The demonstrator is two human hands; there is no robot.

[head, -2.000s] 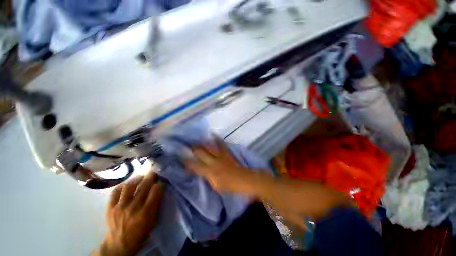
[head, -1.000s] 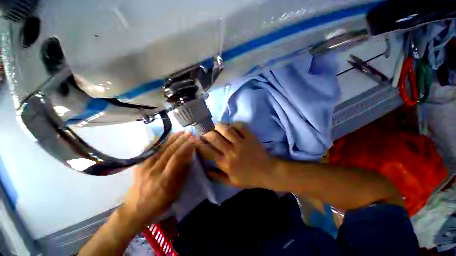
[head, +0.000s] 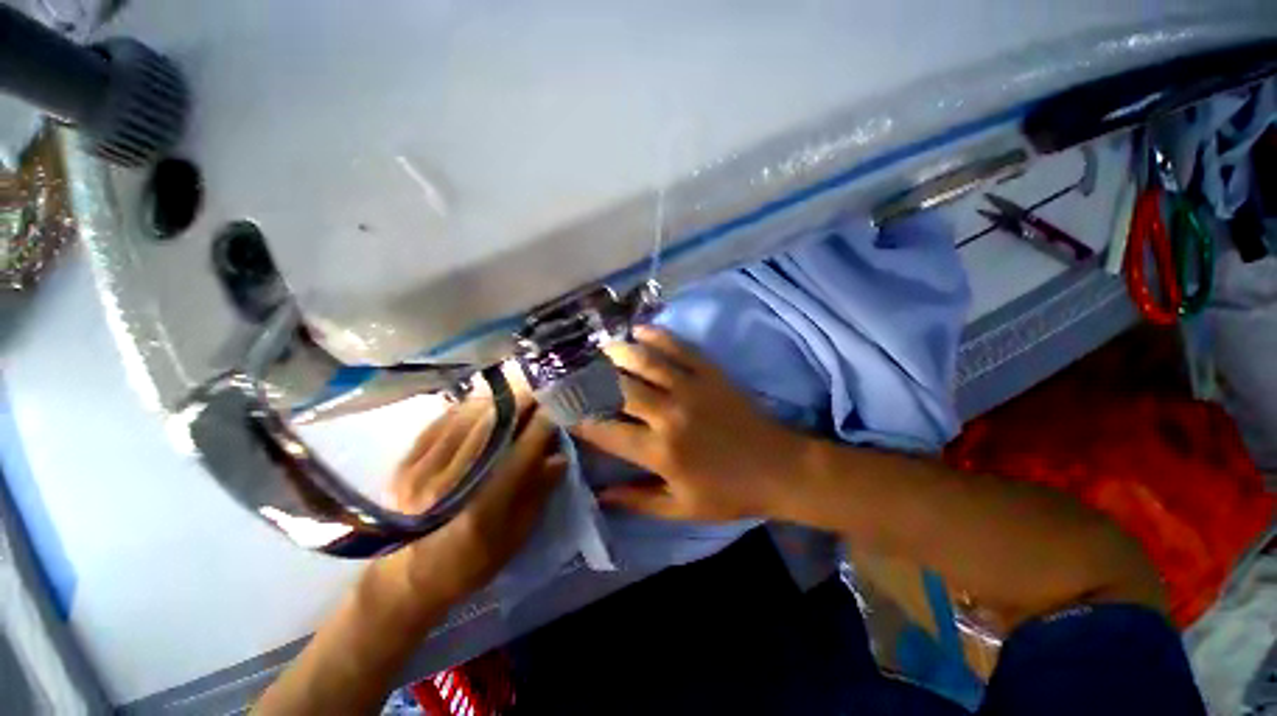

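Light blue fabric [head: 854,329] lies in loose folds on the table right of the needle area, with an edge hanging towards my lap. The white sewing machine head [head: 462,196] fills the top of the view. My left hand [head: 483,490] lies on the fabric below the machine head, partly hidden behind the shiny curved guard [head: 329,525]. My right hand [head: 686,427] is on the fabric beside the ribbed grey knob [head: 588,392], fingers bent and pressed on the cloth. The needle and presser foot are hidden.
Dark snips [head: 1036,228] lie on the table at the right. Scissors with red and green handles [head: 1154,259] hang at the table's right end. A red-orange bag [head: 1120,462] is below them. A grey ribbed lamp end [head: 137,98] is at the upper left.
Since two seconds ago the view has moved closer to the machine head, and my right hand has come to the needle area beside my left. Over the last second my left hand has slipped further behind the guard.
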